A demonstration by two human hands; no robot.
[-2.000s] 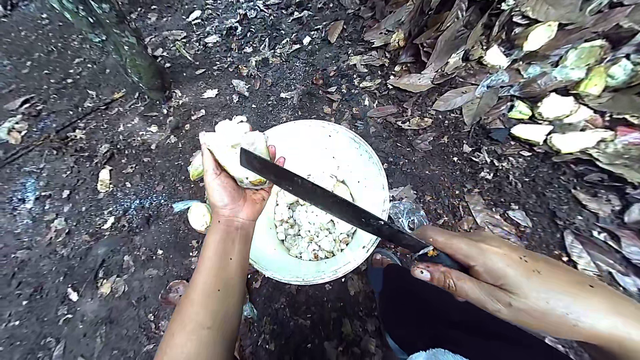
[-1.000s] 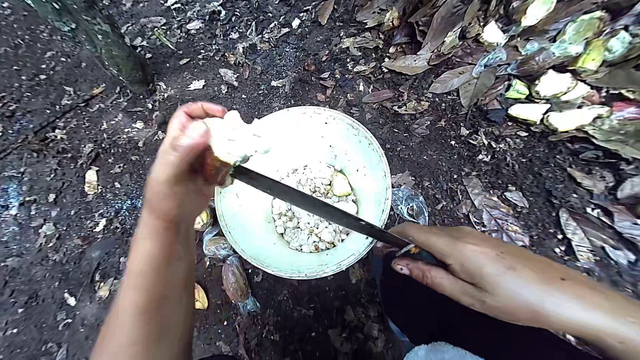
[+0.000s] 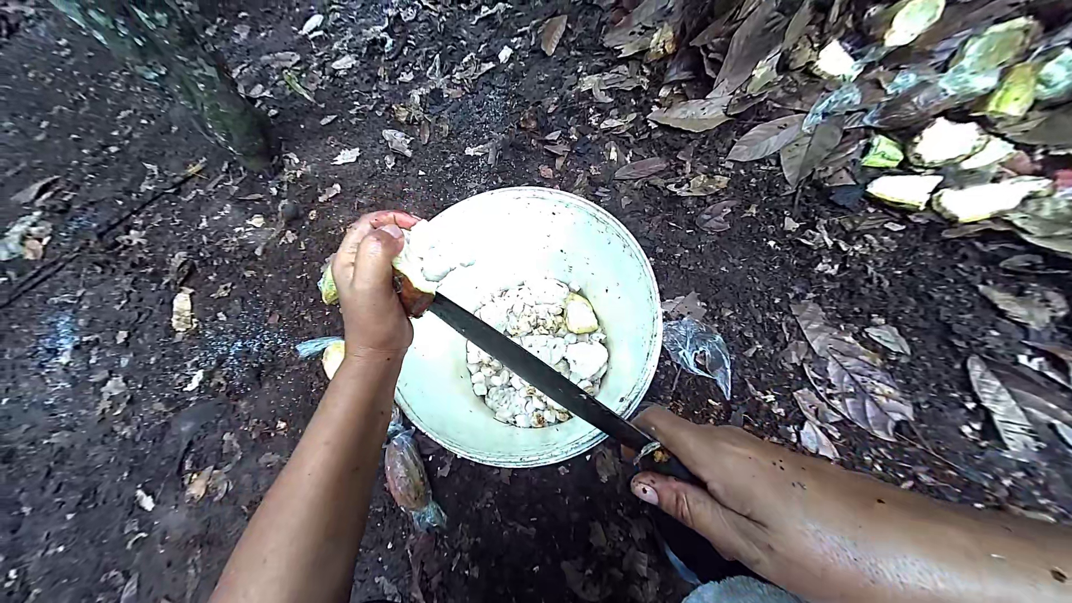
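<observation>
A piece of opened cacao pod (image 3: 412,283) with white pulp is held in my left hand (image 3: 368,280), over the left rim of a pale round tub (image 3: 643,335). My right hand (image 3: 712,486) grips the handle of a machete (image 3: 536,368) at the tub's lower right. The dark blade slants up and left across the tub, its tip at the pod piece and partly hidden there. White pulpy cacao beans (image 3: 523,398) lie in the bottom of the tub, with a yellowish pod fragment (image 3: 580,314) on top of them.
Opened pod husks (image 3: 992,198) lie among dry leaves at the upper right. A tree trunk (image 3: 218,109) rises at the upper left. A plastic-wrapped pod (image 3: 407,473) lies below the tub's left side, and clear plastic (image 3: 699,352) lies at its right.
Two seconds ago my left hand held the pod piece palm up, under the blade's tip. Now that hand is turned over, with its back showing, and a mass of white pulp has appeared in the tub.
</observation>
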